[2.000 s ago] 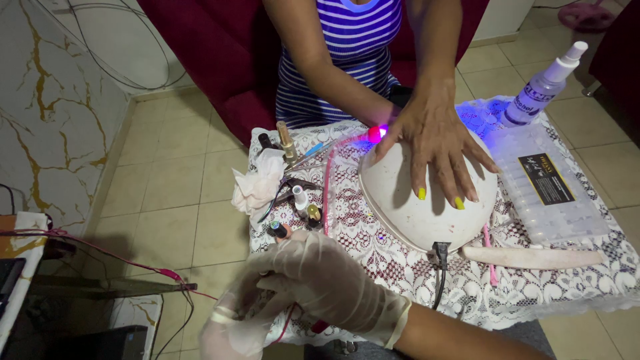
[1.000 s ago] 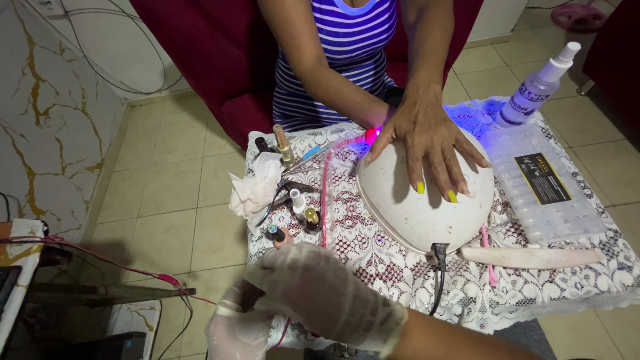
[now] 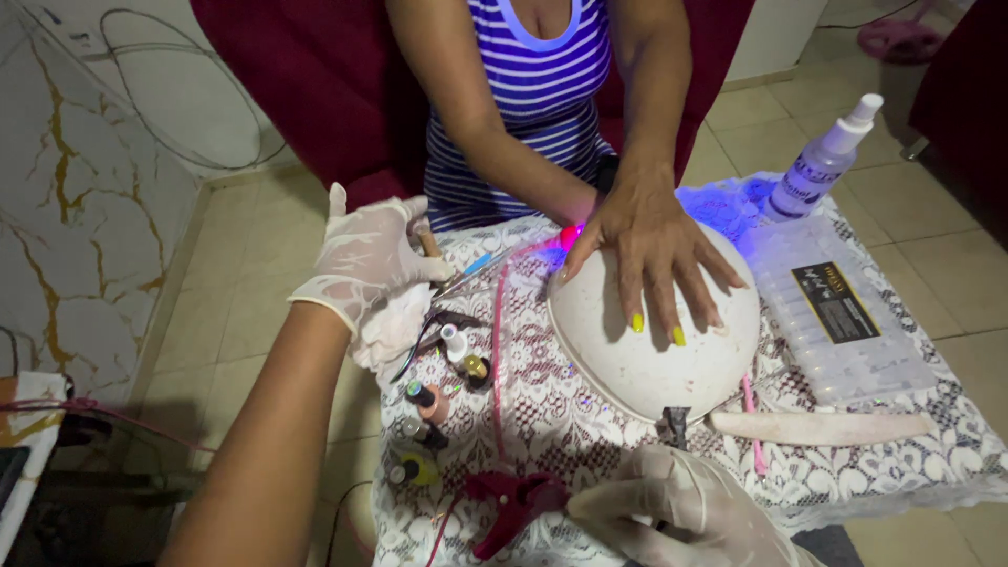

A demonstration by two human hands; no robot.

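Observation:
My left hand (image 3: 370, 256), in a thin whitish glove, is at the table's far left corner, with thumb and forefinger around a tan-capped bottle (image 3: 427, 240); whether they grip it is unclear. A crumpled white tissue (image 3: 398, 323) lies beneath. My right hand (image 3: 681, 500), also gloved, is low at the near edge, fingers bent beside a dark red plastic clip (image 3: 516, 504); a dark thing shows under its palm, and its hold is unclear. Another person's hand (image 3: 654, 236), two nails bright yellow, rests on a white domed nail lamp (image 3: 654, 346).
Nail polish bottles (image 3: 429, 402) stand along the left side, near cuticle nippers (image 3: 417, 346) and metal tools (image 3: 472, 276). A nail file (image 3: 823, 428), a pink stick (image 3: 752, 425), a clear nail tip case (image 3: 850, 315) and a spray bottle (image 3: 819, 165) are on the right of the lace tablecloth (image 3: 543, 394).
My gloved hands, earlier together at the near left edge, are now apart: the left is at the far left corner, the right below the lamp. The dark red clip now shows fully.

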